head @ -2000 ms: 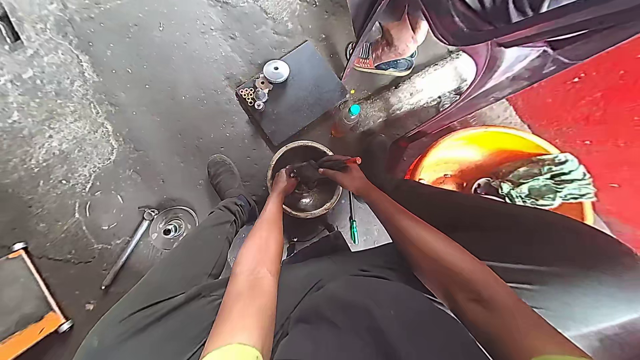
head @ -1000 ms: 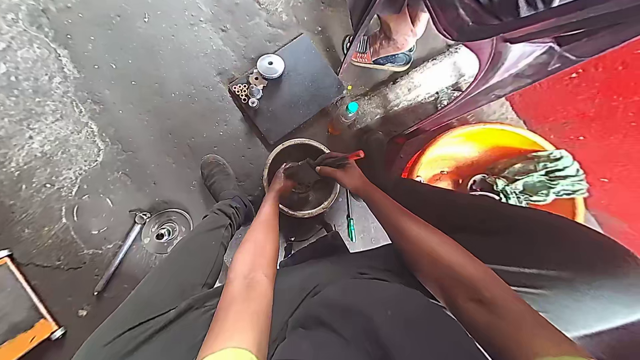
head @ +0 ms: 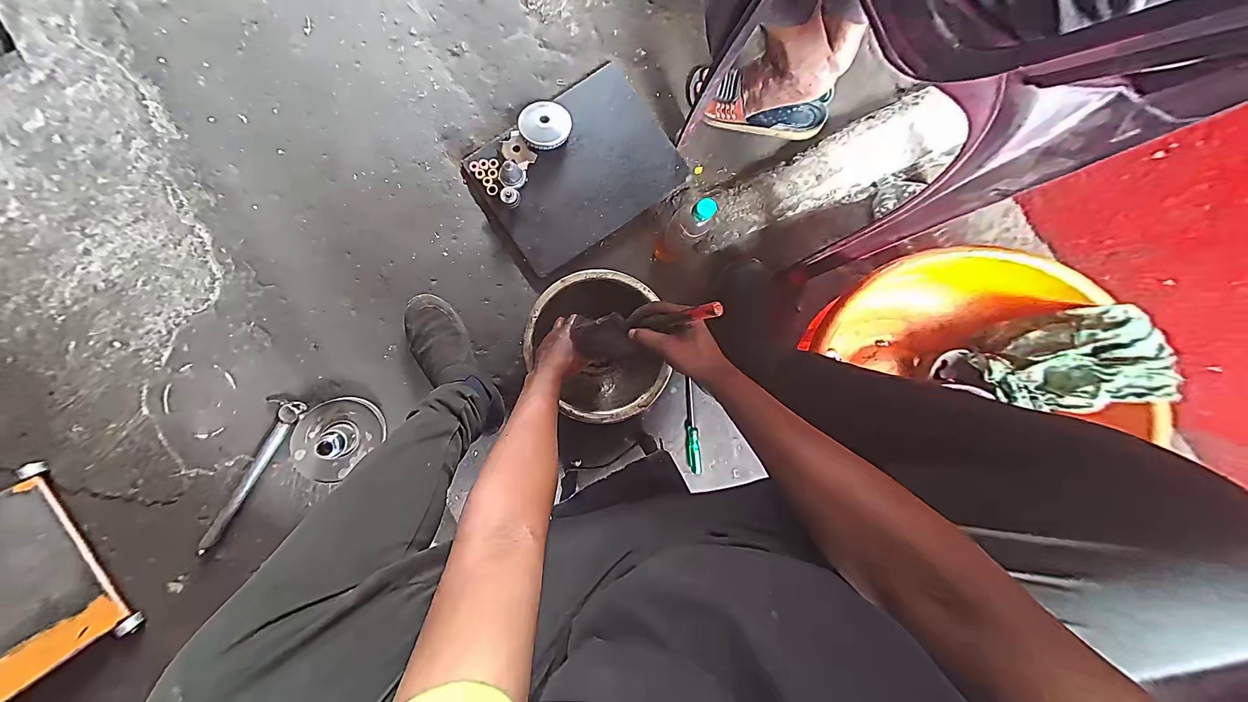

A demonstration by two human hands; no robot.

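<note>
Over a round metal bowl (head: 598,416) with dark liquid in it, my left hand (head: 558,349) grips a dark part (head: 603,337) whose kind I cannot tell. From the right, my right hand (head: 682,341) holds a tool with a red handle (head: 706,311), its far end hidden against the dark part. A green-handled screwdriver (head: 693,448) lies on a light sheet just right of the bowl. Beyond the bowl, a dark flat board (head: 609,166) carries a round metal disc (head: 545,125), several small rings (head: 485,168) and other small metal parts.
A bottle with a teal cap (head: 704,209) stands beside the board. At right are an orange basin (head: 985,258) with a cloth (head: 1092,356) and a car panel (head: 916,210). A person's sandalled foot (head: 780,112) is beyond. A ratchet-like tool (head: 249,478) and metal flange (head: 338,439) lie left.
Both hands remain over the bowl with the dark part and the red-handled tool. The red handle's tilt has shifted slightly, its outer end now pointing a little farther up.
</note>
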